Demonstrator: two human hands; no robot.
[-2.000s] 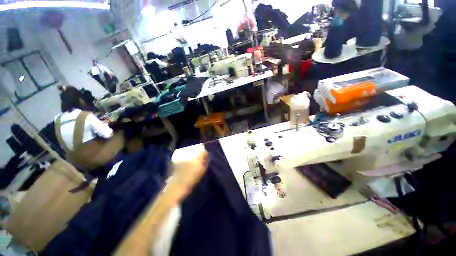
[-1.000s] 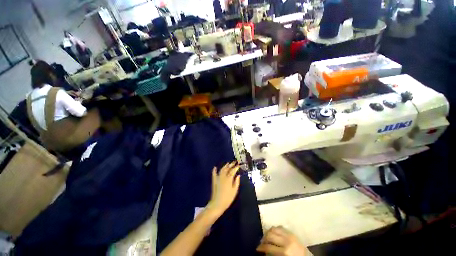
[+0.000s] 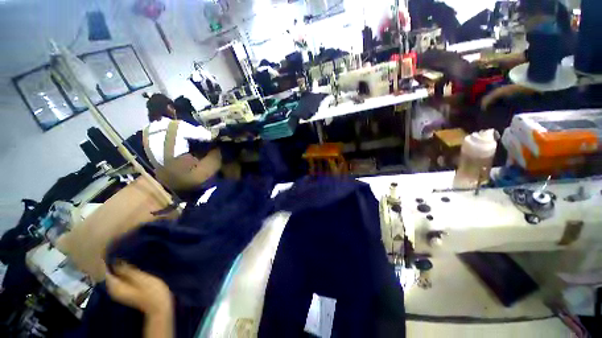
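My left hand (image 3: pixel 140 290), blurred, is at the lower left with its fingers on the edge of a bunched navy garment pile (image 3: pixel 198 241), which it appears to grip. My right hand is not in view. A dark navy garment panel (image 3: pixel 330 244) lies on the white machine table, left of the needle area, with a white label (image 3: pixel 321 315) on its lower part. Its right edge runs beside the presser foot and needle area (image 3: pixel 410 267). The white sewing machine head (image 3: pixel 488 218) spans the right side.
A dark flat rectangle (image 3: pixel 500 277) lies under the machine arm. A thread cone (image 3: pixel 476 157) and an orange and white box (image 3: pixel 554 142) stand behind the head. A brown board (image 3: pixel 112 221) is left of the cloth. A person (image 3: pixel 178 148) sits beyond, near an orange stool (image 3: pixel 324 158).
My left hand has moved from the panel near the needle to the pile at far left. My right hand has left the picture. The view has swung left, and the pile's left edge is raised.
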